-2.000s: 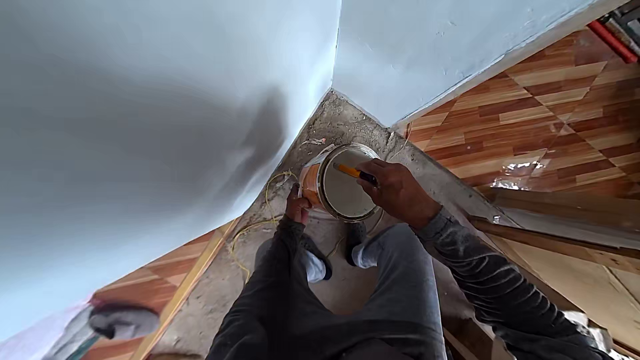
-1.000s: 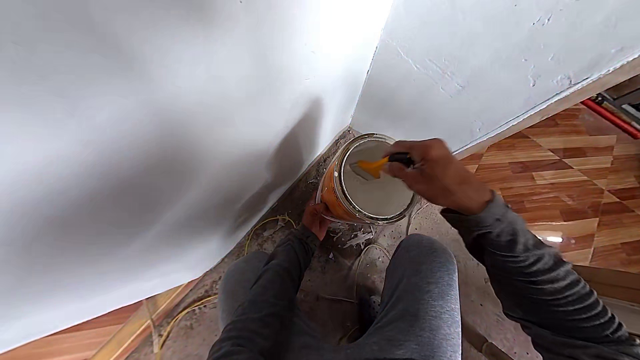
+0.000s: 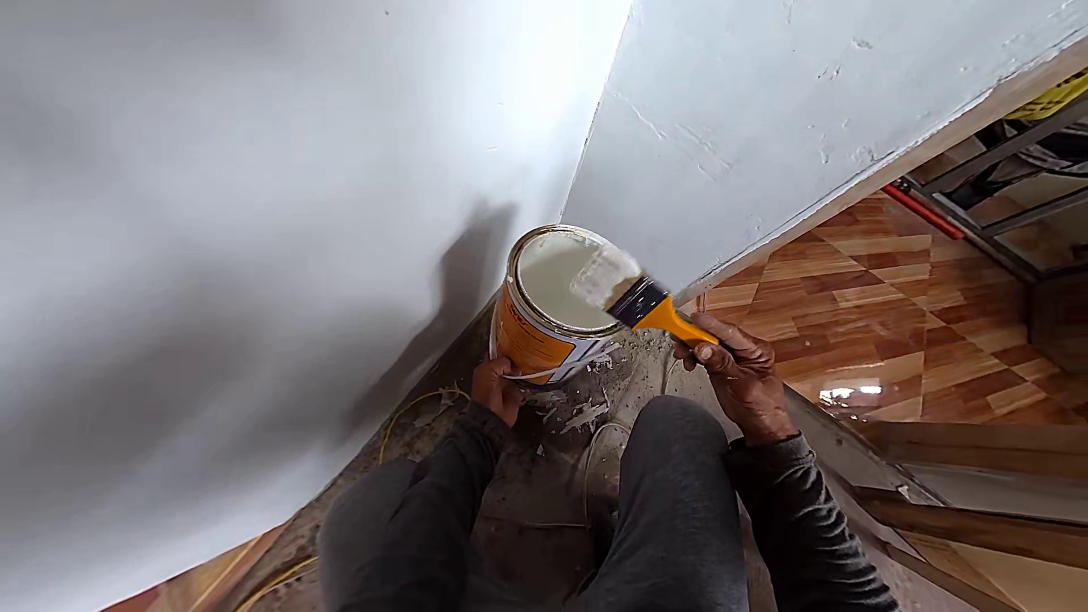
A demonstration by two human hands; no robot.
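Observation:
An open paint can (image 3: pixel 534 336) with an orange and white label, its wire handle hanging, holds off-white paint (image 3: pixel 557 285). My left hand (image 3: pixel 500 391) grips the can low on its near side. Between the thumb and fingers of my right hand (image 3: pixel 741 374) is the orange handle of a flat paintbrush (image 3: pixel 667 321). Off-white paint coats the bristles, which are over the can's right rim. The can is close to the corner where the left wall (image 3: pixel 255 212) meets the right wall (image 3: pixel 748 119).
A yellow cord (image 3: pixel 387 433) lies on the rough concrete floor (image 3: pixel 544 476) by the left wall. Past the right wall's edge is a glossy wood-pattern floor (image 3: pixel 858 306), with a metal frame (image 3: pixel 1011 221) and a red bar (image 3: pixel 922 211). Wooden boards (image 3: pixel 977 449) lie at right.
The brush, earlier pointing into the can's opening, is now at its right rim with paint-covered bristles in plain sight. My right hand has moved off to the can's lower right. The view has shifted.

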